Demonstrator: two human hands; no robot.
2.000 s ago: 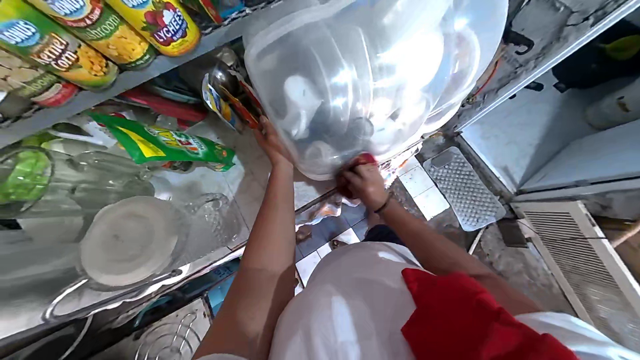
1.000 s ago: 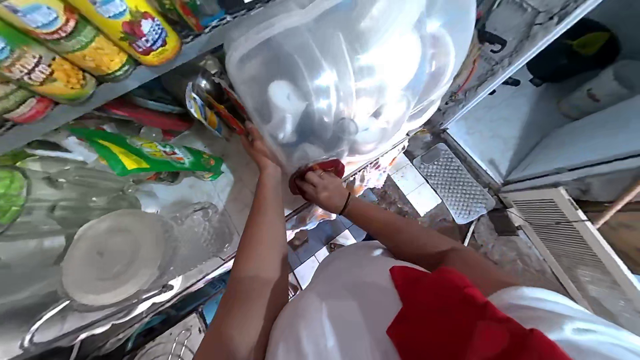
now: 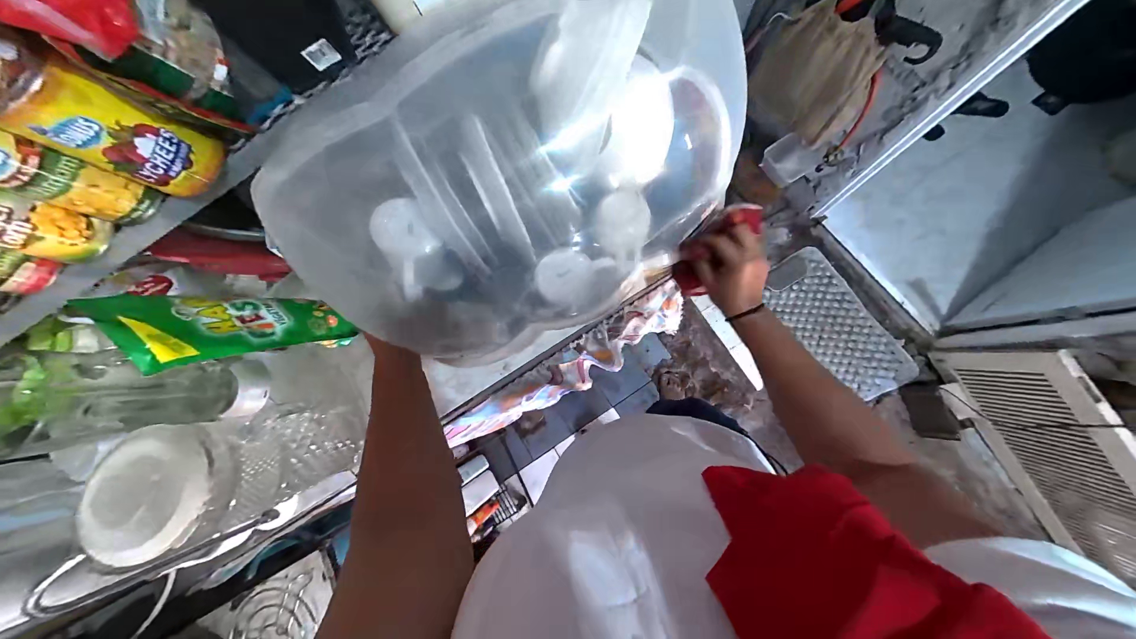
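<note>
A big translucent plastic storage bin (image 3: 497, 186), its wheeled base facing me, fills the upper middle of the head view. My right hand (image 3: 732, 271), with a dark band at the wrist, grips a red cloth (image 3: 692, 259) by the bin's lower right edge. My left forearm runs up to the bin's lower left side; the hand itself is hidden behind the bin.
Food cans (image 3: 133, 124) stand on the grey shelf at upper left. Below lie a green pouch (image 3: 231, 327), a glass jar (image 3: 146, 495) and other glassware. At right are a textured grey mat (image 3: 839, 324) on the floor and a louvred panel (image 3: 1034, 426).
My right hand has moved with the red cloth from the bin's lower middle to its right edge. My left hand, seen earlier at the bin's left side, has gone behind it.
</note>
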